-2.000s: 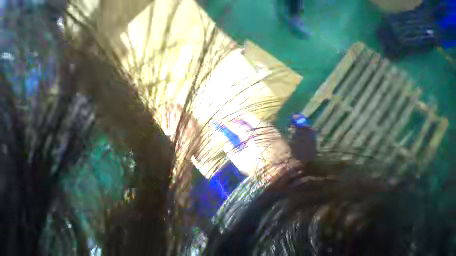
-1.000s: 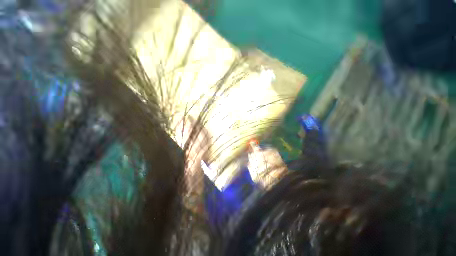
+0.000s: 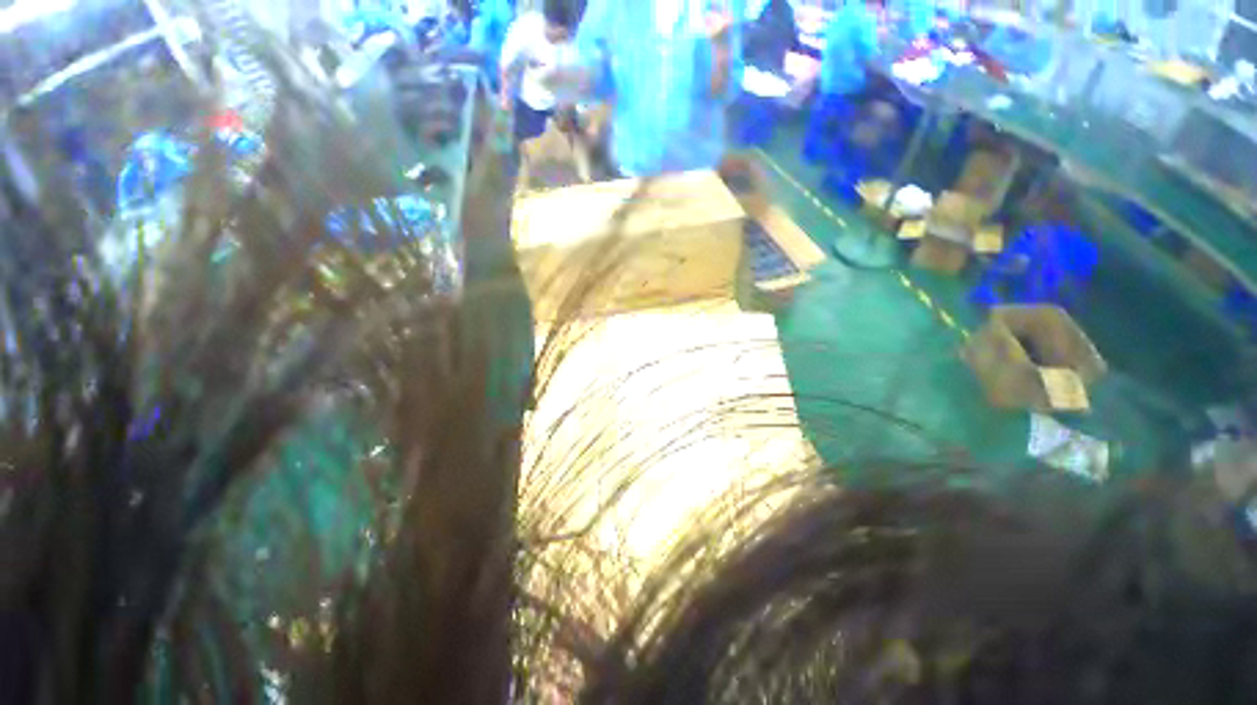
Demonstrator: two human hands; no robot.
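A tan carton [image 3: 669, 400] lies nearest in front of me, its top brightly lit and washed out. Strands of dark hair cover its lower part and left side. A second, closed tan carton [image 3: 634, 255] stands directly behind it. Neither my left hand nor my right hand can be made out; hair covers the bottom of the view. No tape dispenser is visible.
Beyond the cartons stands a person in a light blue smock [image 3: 655, 83]. An open carton [image 3: 1034, 358] stands on the green floor [image 3: 882, 358] at the right, near a blue thing [image 3: 1041, 262]. Green-topped benches run along the upper right.
The view has tilted up from the carton and the floor to the hall. Both hands, seen at the near carton before, no longer show. The pallet has left the view.
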